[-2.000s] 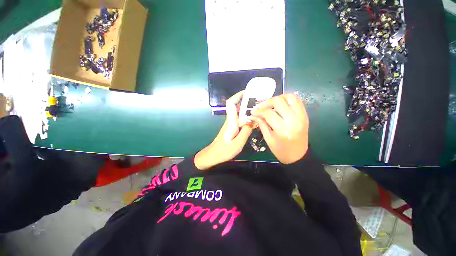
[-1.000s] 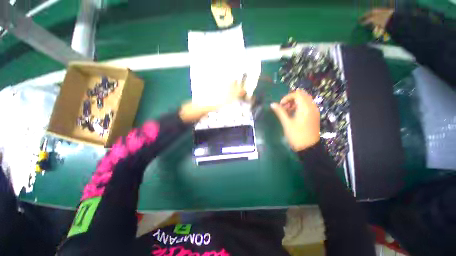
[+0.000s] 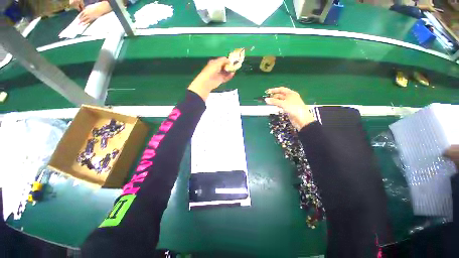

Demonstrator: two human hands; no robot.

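My left hand [image 3: 214,74] is stretched forward over the green conveyor and holds a cream plastic housing [image 3: 235,59] by its near end. Another housing [image 3: 268,63] lies on the belt just right of it. My right hand [image 3: 286,101] is above the conveyor's near rail with thumb and fingers together at a small dark item, too small to name. The white backing sheet [image 3: 217,136] lies before me, with a black adhesive block [image 3: 218,187] at its near end. The pile of wired components [image 3: 297,166] is partly hidden by my right arm.
A cardboard box [image 3: 70,151] with dark components stands at left. A small yellow-and-black item [image 3: 35,192] lies at far left. A black foam sheet [image 3: 342,123] is under my right arm. A ribbed white tray [image 3: 420,166] is at right. Other people's hands [image 3: 95,11] work beyond the conveyor.
The view has tilted up towards the conveyor. My left hand has gone from the white sheet to the belt and taken hold of a housing. My right hand has moved forward to the rail.
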